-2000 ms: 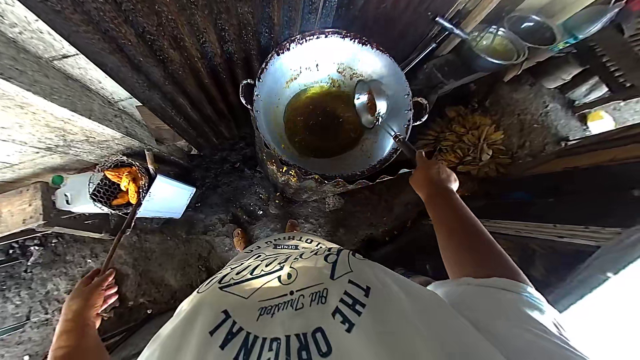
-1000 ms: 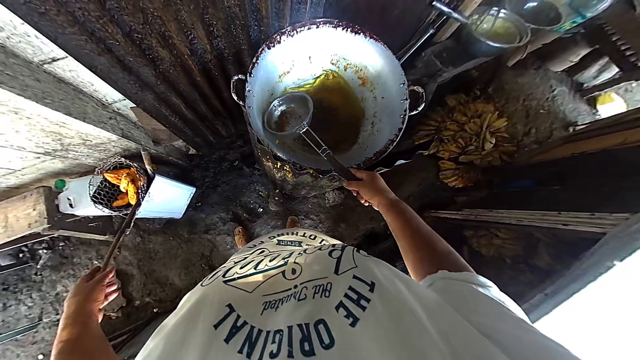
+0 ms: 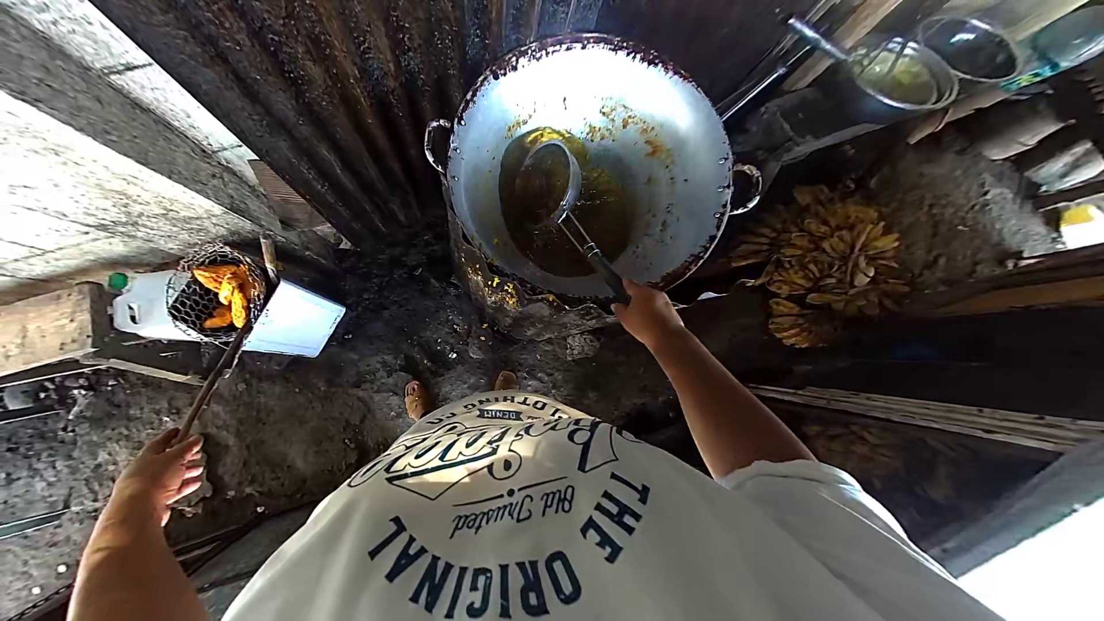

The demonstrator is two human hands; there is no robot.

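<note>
My right hand grips the dark handle of a round strainer, whose head is in the dark oil of a large metal wok with two loop handles. The oil hides part of the strainer's mesh. At the left, my left hand holds the stick handle of a wire-mesh basket. Several orange fried pieces lie in that basket, which is over a white plastic jug and beside a white container.
Bunches of yellow-brown bananas lie right of the wok. Metal pots stand at the upper right. A corrugated metal sheet rises behind the wok at the left. Wooden planks run along the right side.
The strainer has moved from the wok's right side to its left side, then down into the oil. My left hand and the wire basket have stayed nearly still.
</note>
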